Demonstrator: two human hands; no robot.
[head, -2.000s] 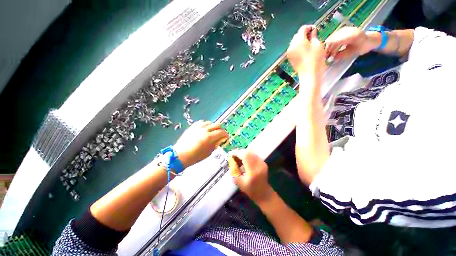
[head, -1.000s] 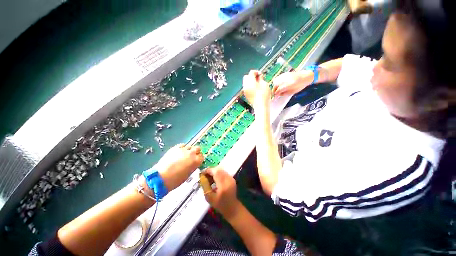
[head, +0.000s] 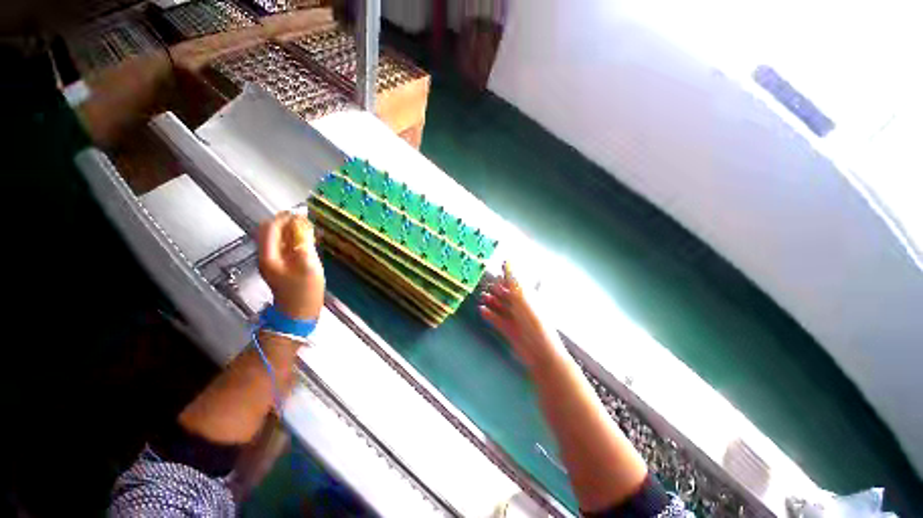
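Note:
A stack of green PCB panels (head: 405, 225) with pale yellow edges and small blue parts lies slightly fanned on the bench. My left hand (head: 291, 265), with a blue wrist strap and yellowish finger covers, is raised at the stack's left end with its fingers bent. Whether it touches the stack or holds anything is unclear. My right hand (head: 514, 312) is at the stack's right end, fingers apart and index finger extended, with nothing seen in it.
A pale metal rail (head: 395, 410) runs along the bench edge. Loose silvery components (head: 648, 440) lie beside the white ledge (head: 648, 349), below my right forearm. Cardboard boxes with gridded contents (head: 405, 106) stand at the upper left. A clear plastic bag (head: 855, 506) is at the lower right.
The view has swung left, away from the neighbouring worker and the boards on the rail. My hands have moved from those boards to the two ends of the stack and are farther apart.

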